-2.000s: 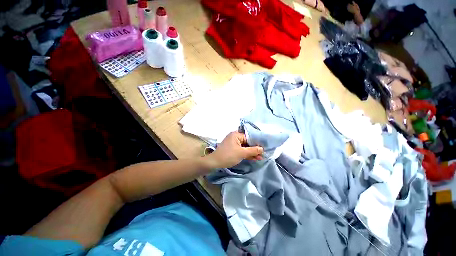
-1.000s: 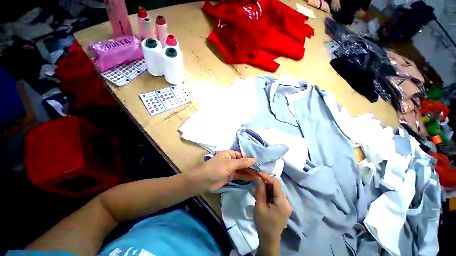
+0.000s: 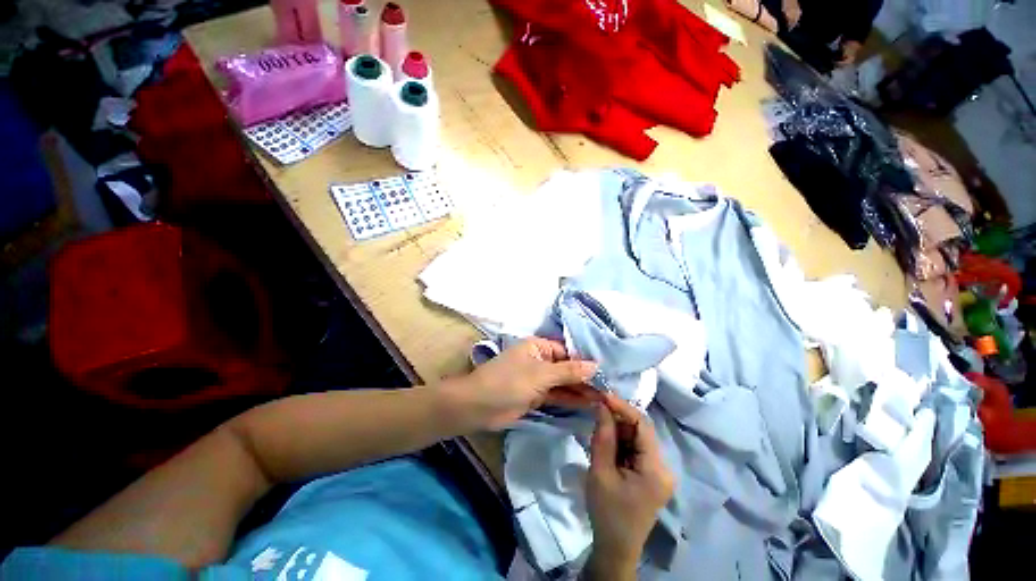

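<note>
The light grey-blue garment with white parts (image 3: 727, 306) lies heaped over the table's near edge. My left hand (image 3: 517, 384) pinches a raised fold of its grey cloth between thumb and fingers. My right hand (image 3: 628, 471) is just right of and below it, thumb and finger closed together at the held fold, fingertips almost touching the left ones. A thin sliver shows at these fingertips, likely the sewing needle, but it is too small to make out clearly. No thread can be made out now.
The wooden table (image 3: 477, 102) holds a dotted card (image 3: 392, 204), white thread cones (image 3: 416, 131), a pink pack (image 3: 282, 83), red garments (image 3: 619, 74) and plastic bags with black items (image 3: 835, 170). A red stool (image 3: 119, 306) stands on the floor at left.
My right hand, out of view two seconds ago, has come to the left hand at the fold. The pale thread that ran to the lower right no longer shows. The view has shifted slightly.
</note>
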